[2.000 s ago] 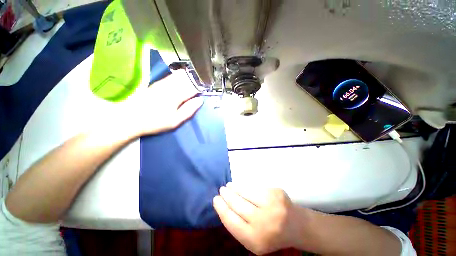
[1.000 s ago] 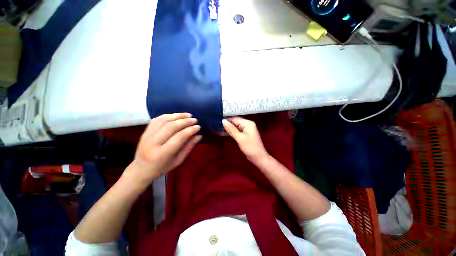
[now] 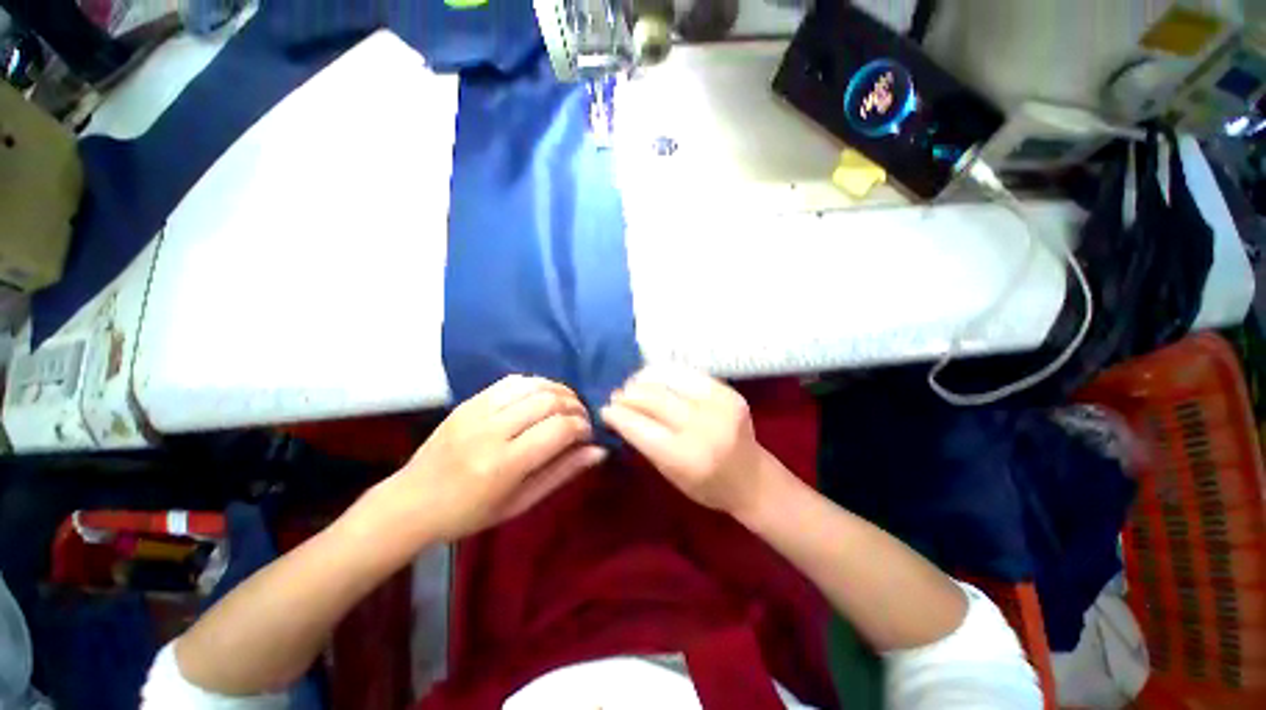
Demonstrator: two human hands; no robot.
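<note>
A navy cut panel lies on the white table, running from under the presser foot and needle down over the table's front edge. Another long navy cloth piece curves along the table's left side. My left hand pinches the panel's near end at the table's front edge. My right hand grips the same end close beside it, at the panel's right edge. The fingertips nearly meet and hide the cloth's end. Only the needle end of the sewing machine shows at the top.
A lit smartphone with a white charging cable lies right of the needle, a yellow scrap beside it. An orange basket and navy cloth are at the lower right. A cream-yellow machine part stands at far left.
My left hand has left the needle area and joined my right hand at the panel's near end. The view has tilted down, then slightly back up. Since one second ago both hands have drawn closer together.
</note>
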